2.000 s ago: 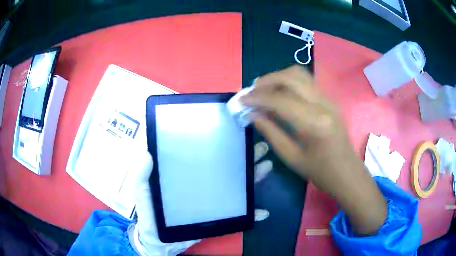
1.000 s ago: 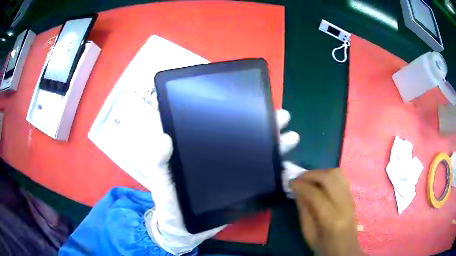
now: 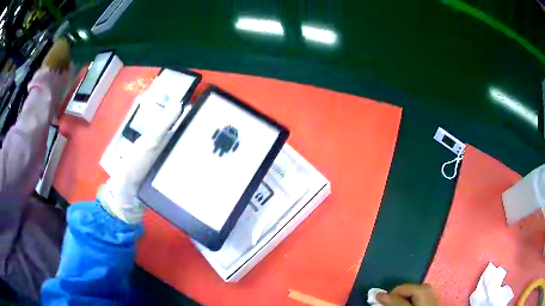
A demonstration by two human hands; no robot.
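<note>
A black-bezel tablet (image 3: 218,167) with a white screen and a robot logo is tilted in my gloved left hand (image 3: 140,155), above a white retail box (image 3: 287,206). The glove covers the tablet's left edge; my fingers are partly hidden. A second tablet (image 3: 182,79) lies behind my left hand, on another white box (image 3: 115,149). My bare right hand (image 3: 412,294) is low at the bottom edge, partly cut off, and pinches a small white wad of cloth (image 3: 376,296).
Another boxed device (image 3: 92,89) stands at the far left of the red mat (image 3: 334,137). A person in a lilac sleeve (image 3: 30,131) is at the left. On the right are a corded white gadget (image 3: 449,141), a translucent bottle (image 3: 526,197), a crumpled wipe (image 3: 491,288) and a tape roll (image 3: 532,296).
The view has shifted left. The screen has gone from dark to white with a robot logo. The tablet is now tilted clockwise, and my right hand with the wad has moved away from it.
</note>
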